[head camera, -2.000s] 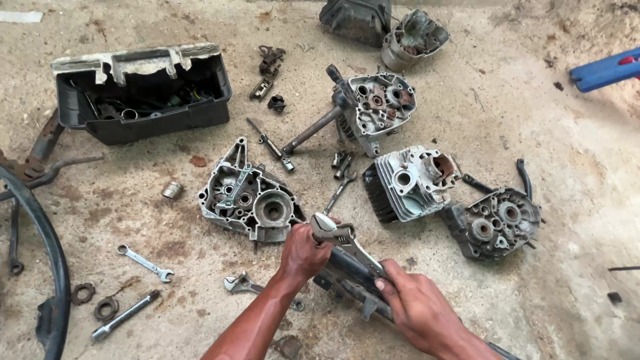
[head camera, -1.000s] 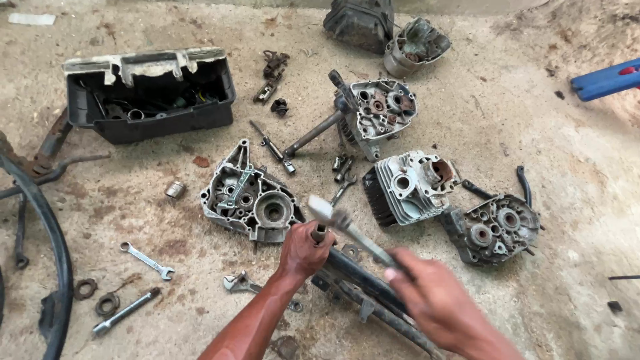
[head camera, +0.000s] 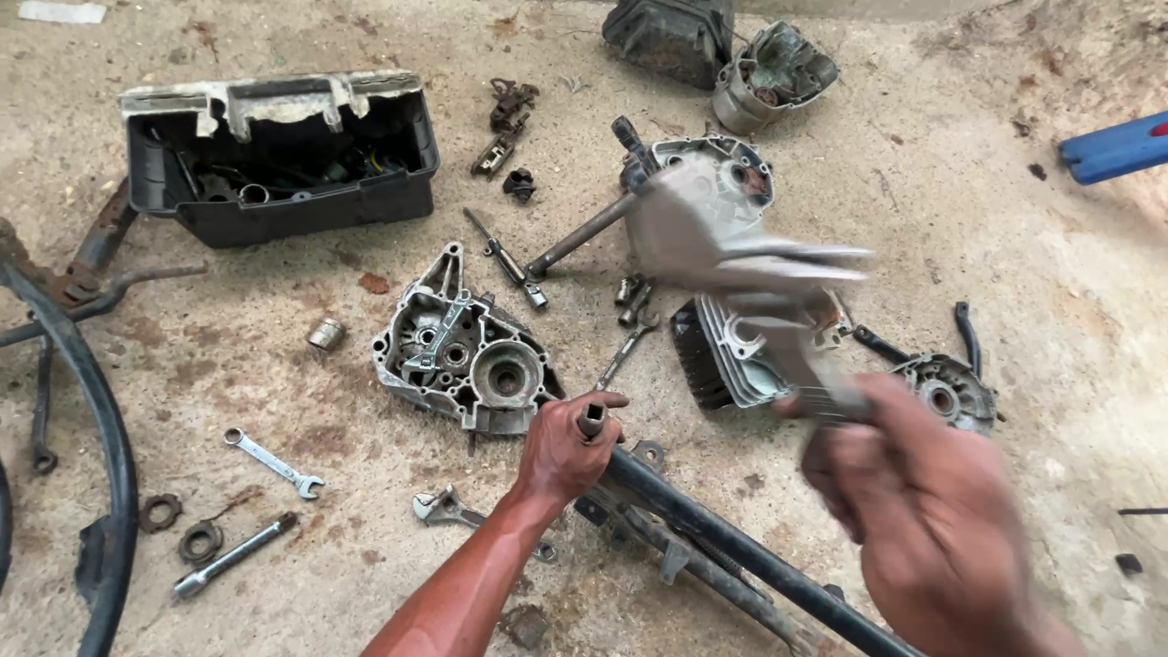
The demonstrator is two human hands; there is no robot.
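Note:
My left hand (head camera: 566, 452) grips an upright metal tool with a square socket end (head camera: 591, 418), at the upper end of a black tubular metal frame (head camera: 730, 538). My right hand (head camera: 922, 502) is closed on the handle of an adjustable wrench (head camera: 766, 265), raised and blurred by motion, its head up and to the left over the engine parts. An engine crankcase half (head camera: 456, 351) with a small wrench lying on it rests just beyond my left hand. Behind the raised wrench, a finned engine cylinder (head camera: 730, 351) is partly hidden. The tool's lower end is hidden by my fist.
A black toolbox (head camera: 301, 205) stands at the upper left. Nearer lie a combination wrench (head camera: 274, 464), an extension bar (head camera: 233, 555), another adjustable wrench (head camera: 447, 508) and a socket (head camera: 326, 334). More casings (head camera: 944, 392) lie at the right; a curved black tube (head camera: 105, 438) borders the left.
The wrench in my right hand was low over the tool in my left hand; it is now raised up and to the right. My left hand holds about the same place.

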